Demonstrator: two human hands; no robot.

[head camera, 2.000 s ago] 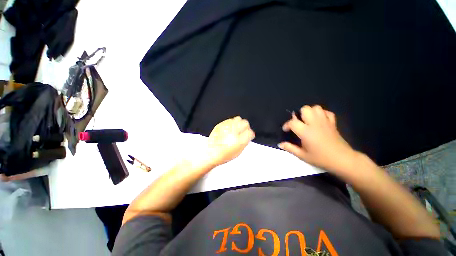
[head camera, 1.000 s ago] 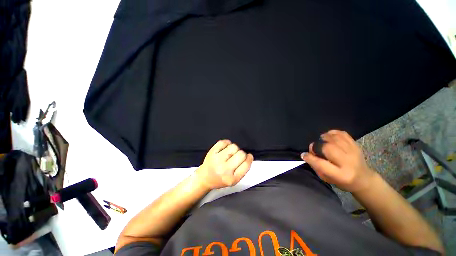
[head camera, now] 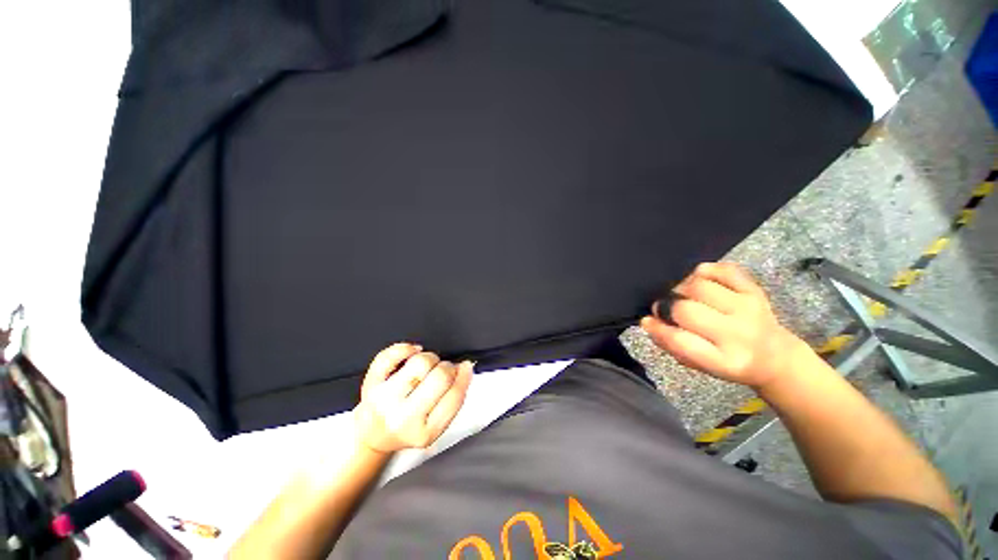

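Note:
A large black garment (head camera: 438, 208) lies spread over the white table, its turned hem (head camera: 547, 346) along the edge nearest my body. My left hand (head camera: 416, 396) is closed on the hem at the lower middle. My right hand (head camera: 717, 325) pinches the hem's right part, with a dark band on one finger. The hem stretches between the two hands. No needle or thread can be made out.
At lower left on the white table (head camera: 279, 481) are a black spool with pink ends (head camera: 101, 502), a flat dark phone (head camera: 149, 534), a small orange-brown piece (head camera: 195, 527) and dark scraps (head camera: 42, 416). A grey metal frame (head camera: 914, 343) stands on the speckled floor at right.
Both hands have gone from lying apart on the cloth to gripping the hem. The view has swung right, so the garment and spool sit further left and more floor shows.

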